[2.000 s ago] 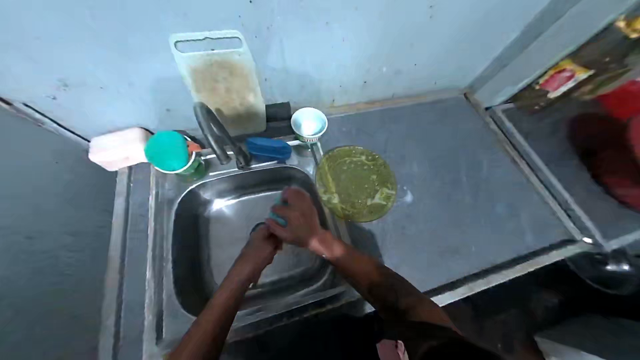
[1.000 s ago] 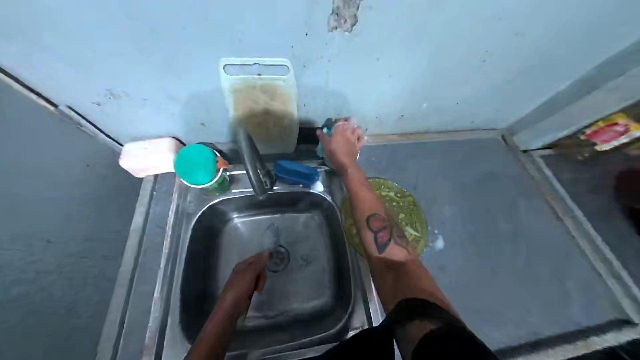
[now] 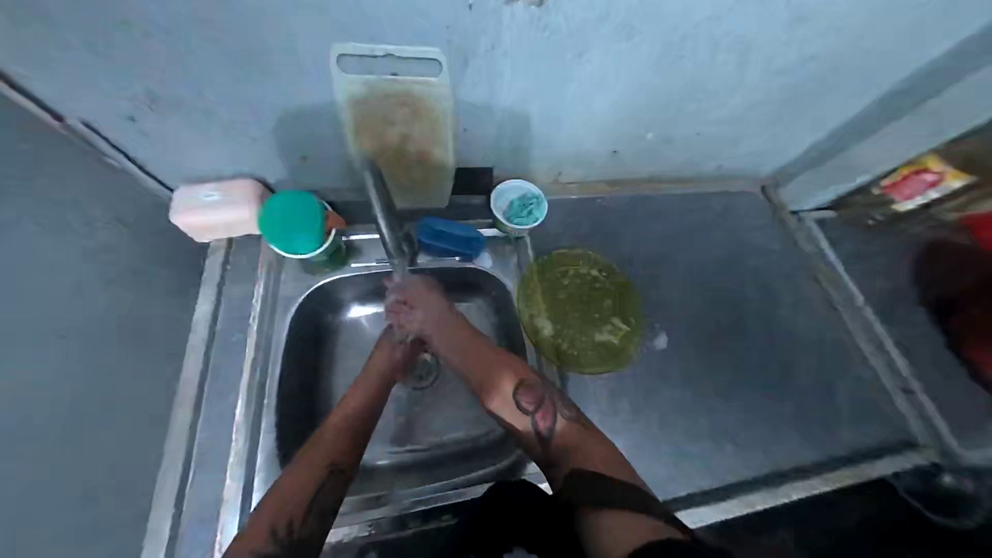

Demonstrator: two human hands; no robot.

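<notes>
My right hand (image 3: 417,306) is under the spout of the metal faucet (image 3: 381,205), over the stainless steel sink (image 3: 480,434). Just below it and touching it is my left hand (image 3: 399,353), near the drain (image 3: 422,372). The fingers of both hands are blurred and overlap, and no object shows in either. A white cup (image 3: 518,225) with a crumpled teal scrubber (image 3: 525,209) inside stands behind the sink's right corner. Left of the cup lies a blue brush (image 3: 451,237). A yellow-green plate (image 3: 580,311) with whitish residue or suds rests at the sink's right edge.
A stained cutting board (image 3: 403,139) leans on the wall behind the faucet. At the back left are a pink container (image 3: 218,209) and a green-lidded container (image 3: 293,225). A grey counter (image 3: 744,333) extends right to a raised edge.
My right hand has moved from the cup back to the faucet and met my left hand. The teal scrubber, held over the sink two seconds ago, is now in the cup.
</notes>
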